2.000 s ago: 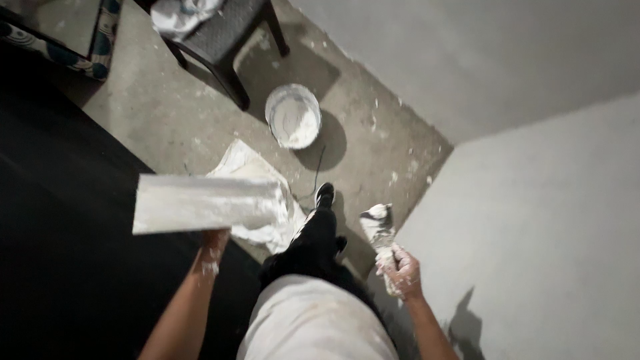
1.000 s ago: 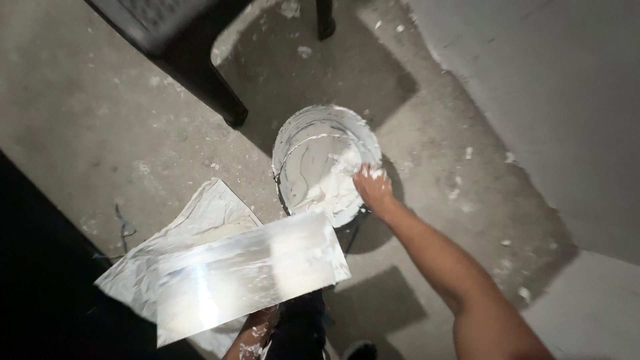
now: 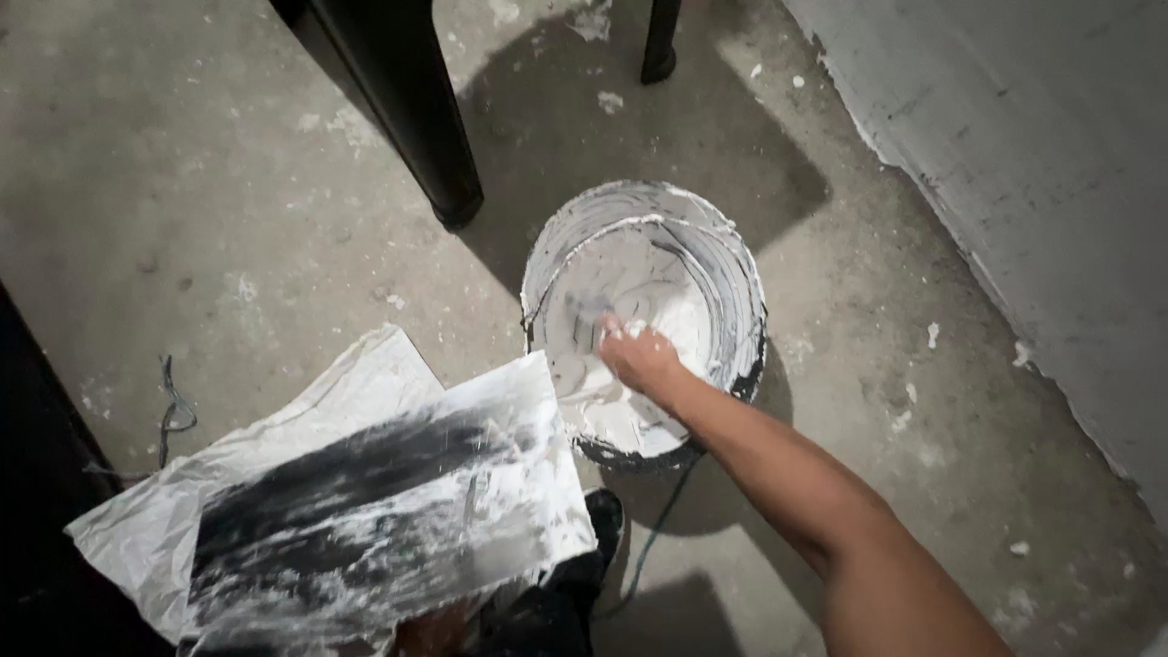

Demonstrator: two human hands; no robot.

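A round bucket [image 3: 643, 196] holds white putty, with smears up its inner wall. My right hand [image 3: 639, 351], dotted with putty, reaches down inside it and grips a putty knife [image 3: 587, 306], whose blade shows only as a blur at the putty's surface. Left of the bucket, a wide flat metal plastering blade [image 3: 392, 511], streaked with white putty, is tilted up toward the bucket's rim. My left hand [image 3: 438, 630] holds it from below; the blade hides most of that hand and its fingers.
A crumpled white sheet [image 3: 347, 383] lies on the floor under the blade. Dark chair legs [image 3: 415, 119] stand above the bucket. A grey wall [image 3: 1022, 164] rises at right. My shoe [image 3: 604, 520] is just below the bucket. Thin wire [image 3: 173, 411] lies at left, a cord [image 3: 652, 538] below the bucket.
Two seconds ago my right hand held the putty knife outside the bucket; now it is inside, farther toward the middle than one second ago. The view has come much closer to the bucket.
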